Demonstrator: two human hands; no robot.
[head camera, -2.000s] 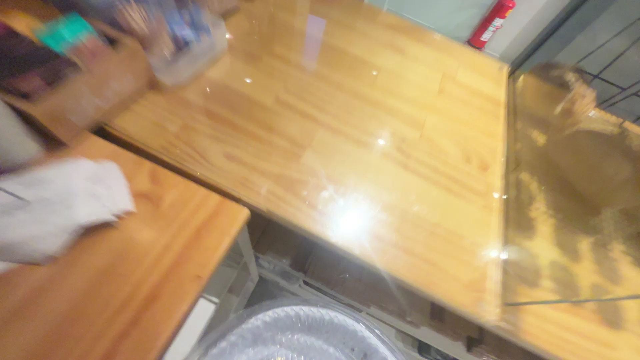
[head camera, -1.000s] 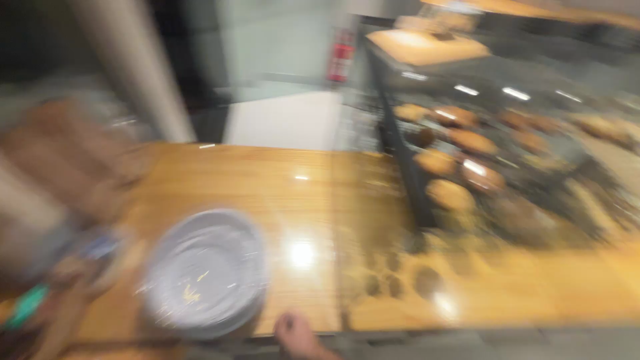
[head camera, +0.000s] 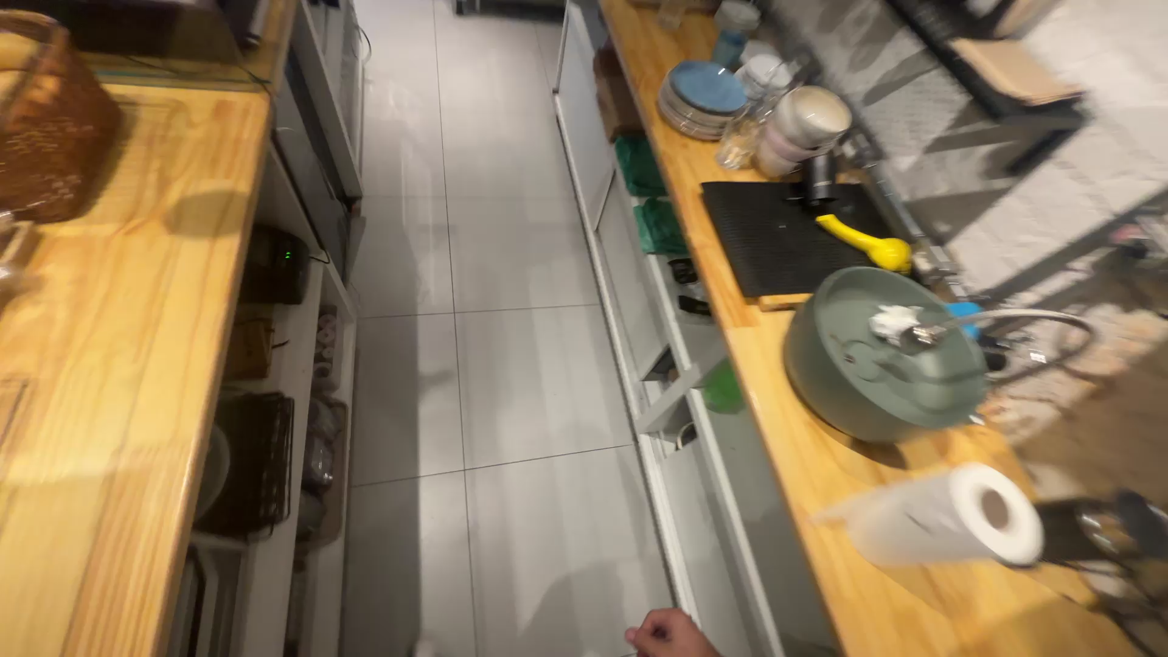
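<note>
At the bottom edge, my right hand (head camera: 671, 632) is partly in view with its fingers curled and nothing seen in them. It is over the floor beside the right counter, touching nothing that I can see. My left hand is out of view. The nearest things on that counter are a roll of white paper (head camera: 912, 525) lying on its side and a round grey-green basin sink (head camera: 844, 383) with a tap and a crumpled white piece in it. A yellow citrus squeezer (head camera: 862, 240) rests on a black ribbed mat (head camera: 766, 242) beyond the basin.
A tiled aisle (head camera: 520, 365) runs between two wooden counters. Stacked plates (head camera: 701, 96), bowls (head camera: 803, 128) and glass jars stand at the right counter's far end. A woven basket (head camera: 55, 137) sits on the left counter (head camera: 119, 365), above open shelves with bins. A wall shelf juts out upper right.
The view has swung widely, from a counter with a large round bowl and a glass case of baked goods to the aisle and sink. The bowl is out of view.
</note>
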